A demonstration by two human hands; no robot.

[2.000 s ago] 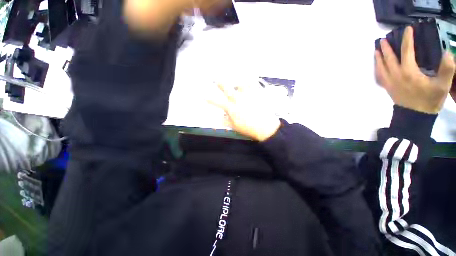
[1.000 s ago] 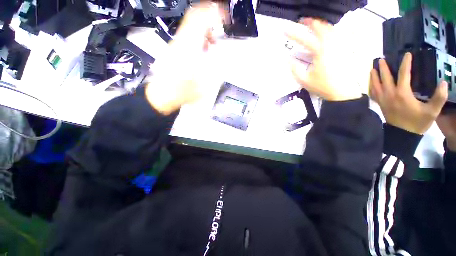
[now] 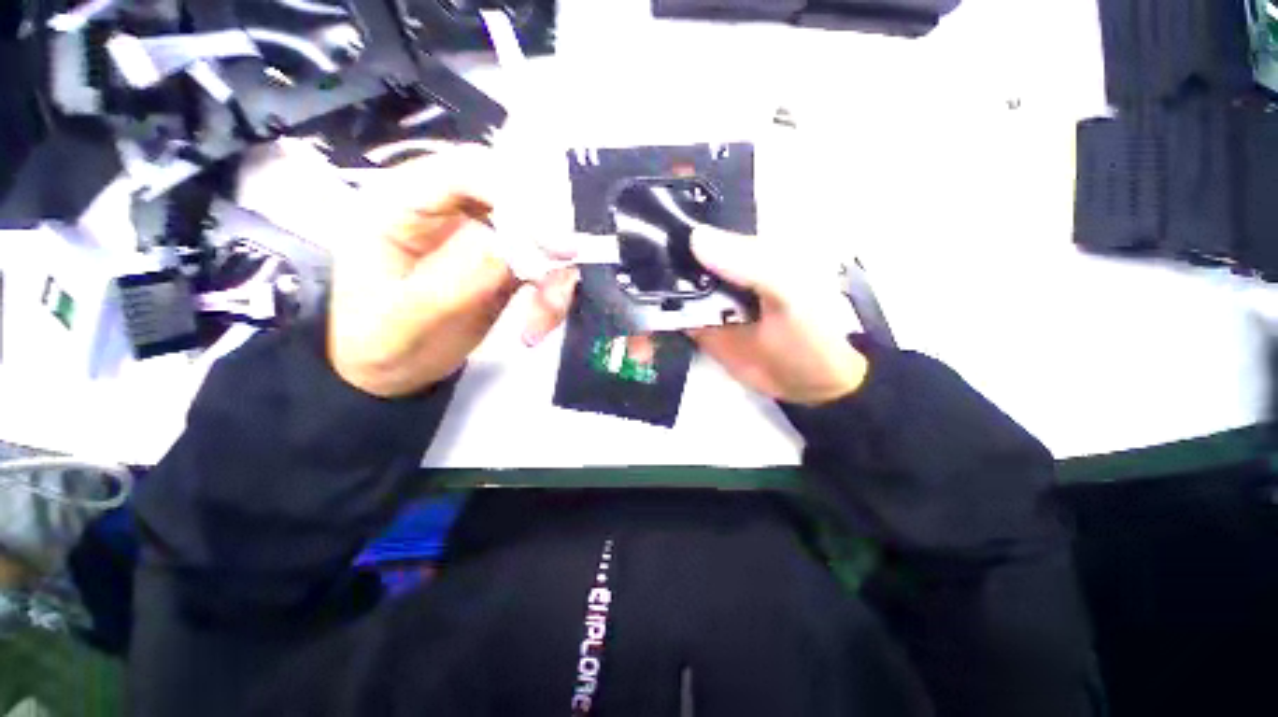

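Observation:
My right hand (image 3: 792, 329) grips a black square front module (image 3: 594, 179) by its right and lower edge, thumb on its dark glossy centre. A white ribbon cable (image 3: 596, 249) runs from the module's left side to my left hand (image 3: 428, 273), whose fingers pinch its end. The plug is hidden or too small to tell. A black back cover (image 3: 617, 397) with a green circuit board (image 3: 624, 359) lies on the white bench below the module, which partly hides it.
An untidy heap of module halves (image 3: 301, 70) with white cables fills the back left. A loose cover with a green window (image 3: 59, 301) lies far left. Black stacked covers (image 3: 1142, 182) stand at the right. A dark thin part (image 3: 869, 304) lies beside my right wrist, partly hidden. The bench's green edge (image 3: 617, 478) runs in front.
My right hand has come to the middle and now holds a module, with its cable in my left hand. The cover is now partly hidden beneath. The neighbour's hand at the right is gone from view.

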